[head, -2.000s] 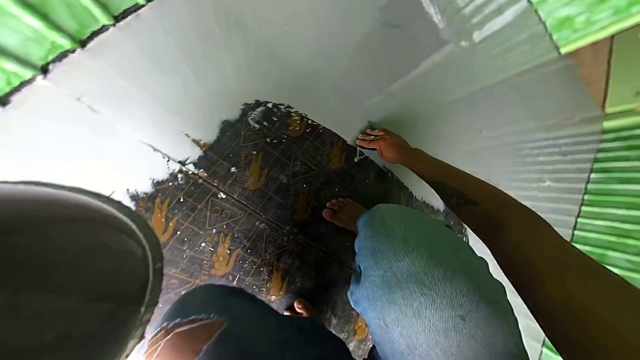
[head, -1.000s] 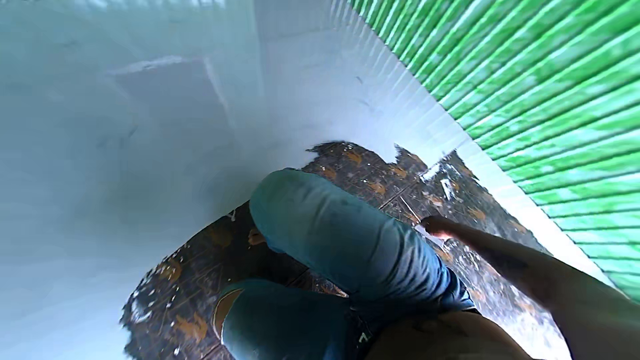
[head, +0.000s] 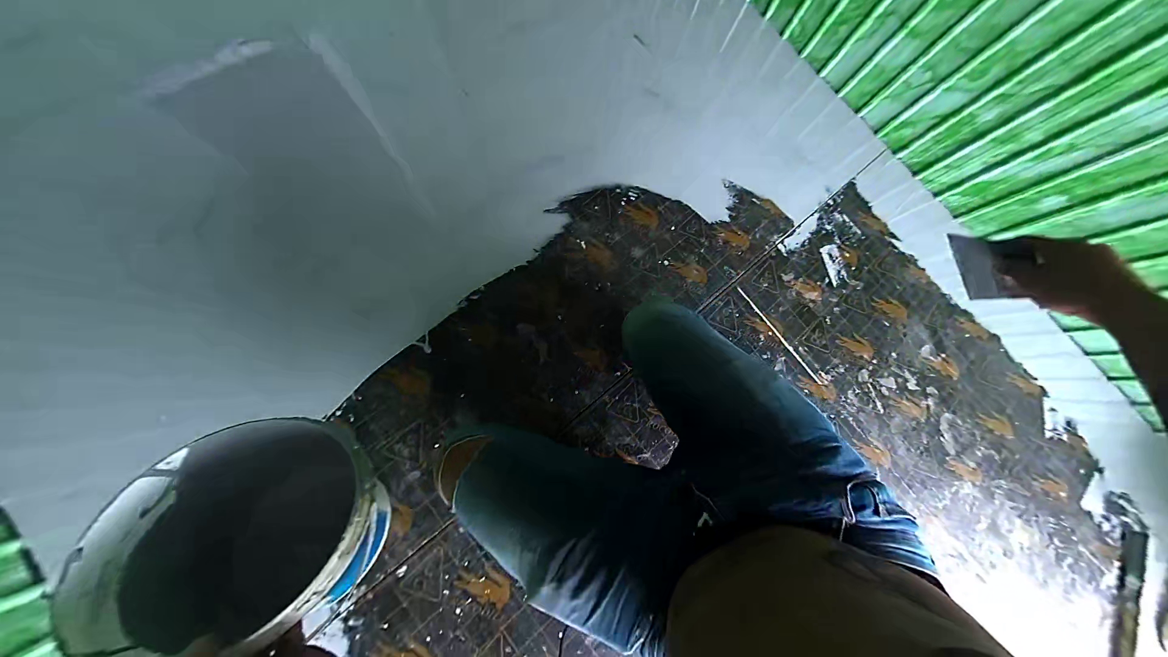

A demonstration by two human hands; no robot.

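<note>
My right hand (head: pixel 1063 274) is at the right, gripping a flat, wide-bladed scraper (head: pixel 976 266) in front of the pale border strip and the green ribbed surface. At the lower left, a round bucket (head: pixel 363 538) with a blue band looms large and tilted. Its inside is dark with a whitish smear, and how full it is cannot be told. Fingers of my left hand (head: pixel 297 641) show at the bottom edge, on the bucket's rim; the rest of that hand is hidden. A smooth grey-white coated surface (head: pixel 438 119) fills the upper left.
Dark patterned sheeting (head: pixel 547 319) with orange figures, a jagged edge and pale flecks lies around my jean-clad legs (head: pixel 748 401). A thin white stick (head: pixel 780 336) rests on it. Green ribbed panels (head: pixel 1004 100) border the upper right. A dark upright piece (head: pixel 1131 584) shows at lower right.
My right hand has moved from above the dark sheeting to beside the green ribbed panels. The bucket, out of view one second ago, shows at lower left. The view has shifted.
</note>
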